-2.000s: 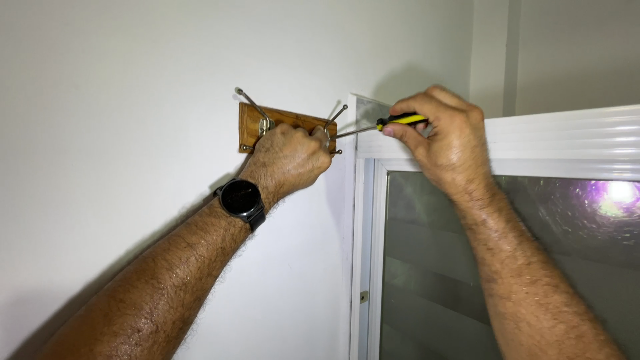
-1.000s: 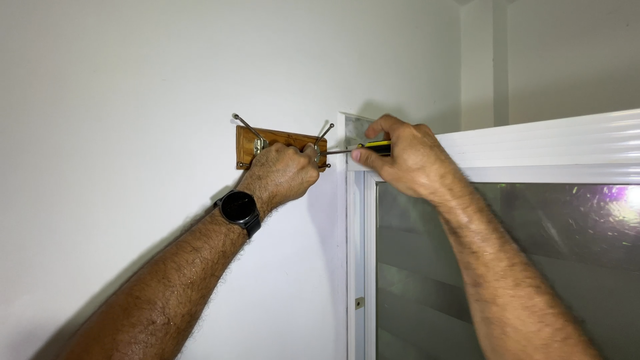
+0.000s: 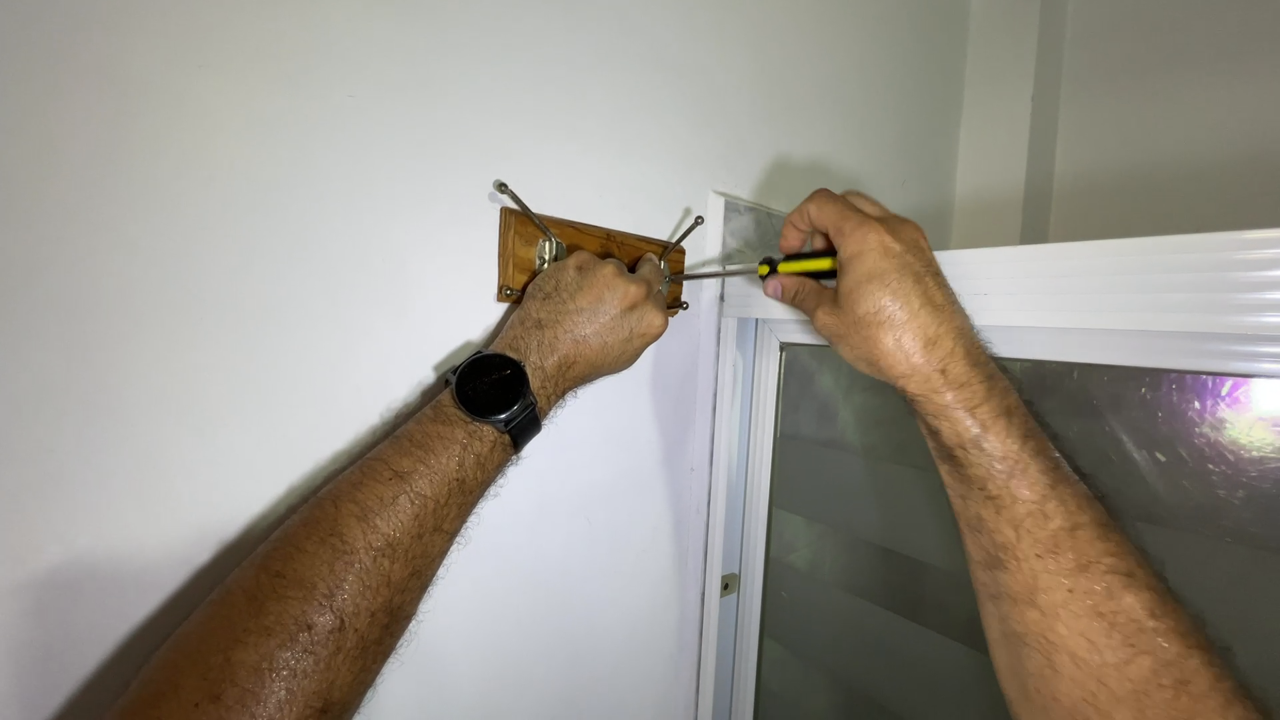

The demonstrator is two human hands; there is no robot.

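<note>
A wooden hook rack (image 3: 600,240) with metal double hooks sits against the white wall, tilted slightly down to the right. My left hand (image 3: 595,315), with a black watch (image 3: 492,387) on its wrist, has its fingers closed at the rack's right half; the knuckles hide what they grip. Between the thumb and fingers of my right hand (image 3: 865,280) is a screwdriver (image 3: 800,265) with a black and yellow handle. Its shaft points left, and the tip reaches the base of the right metal hook (image 3: 683,240), close to my left fingertips.
Just right of the rack stands the white frame (image 3: 735,290) of a glazed sliding panel, its top rail running right behind my right hand. The dark glass (image 3: 870,520) shows a bright reflection. A wall corner (image 3: 965,130) rises behind.
My right hand has shifted its hold and turned on the screwdriver's handle. My left hand stays at the rack.
</note>
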